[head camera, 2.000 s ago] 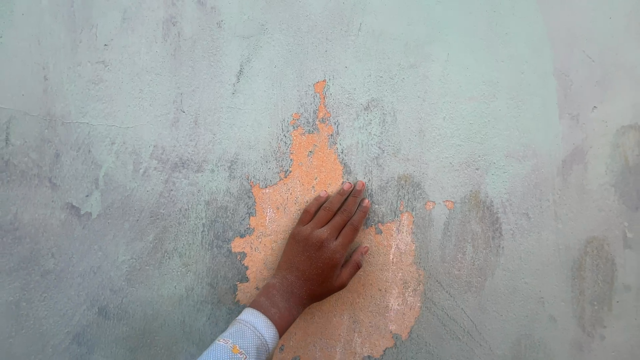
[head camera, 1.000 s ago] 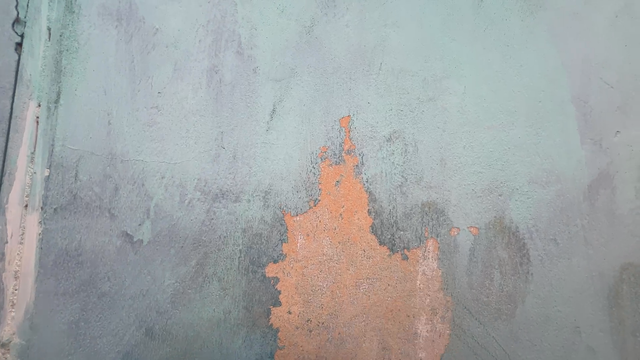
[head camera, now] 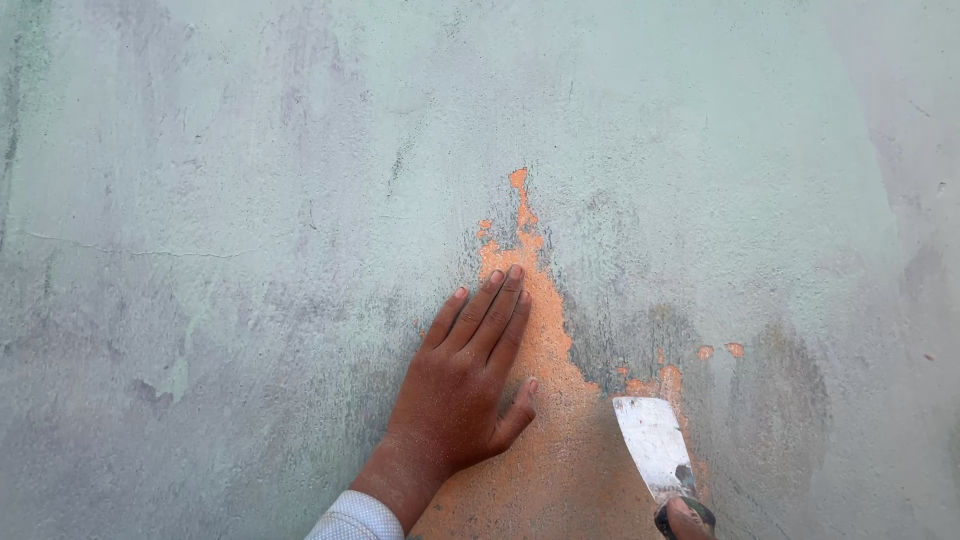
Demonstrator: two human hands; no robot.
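Observation:
My left hand [head camera: 461, 390] lies flat on the wall, palm down and holding nothing, across the left part of a bare orange patch [head camera: 555, 465] where the paint is gone. Its thumb stands apart from the fingers. At the lower right, my right hand [head camera: 686, 521] shows only as a digit on the dark handle of a metal scraper [head camera: 654, 442]. The scraper's blade points up, its edge by the patch's upper right rim. The rest of that hand is out of view.
Worn, pale green and grey paint [head camera: 225, 150] covers the wall around the patch. A thin crack [head camera: 135, 250] runs across the left side. Small orange chips [head camera: 735, 349] show to the right of the patch, beside a dark stain [head camera: 787, 405].
One second ago neither hand was in view; now both are, with the scraper. Two seconds ago my left hand lay farther right on the patch.

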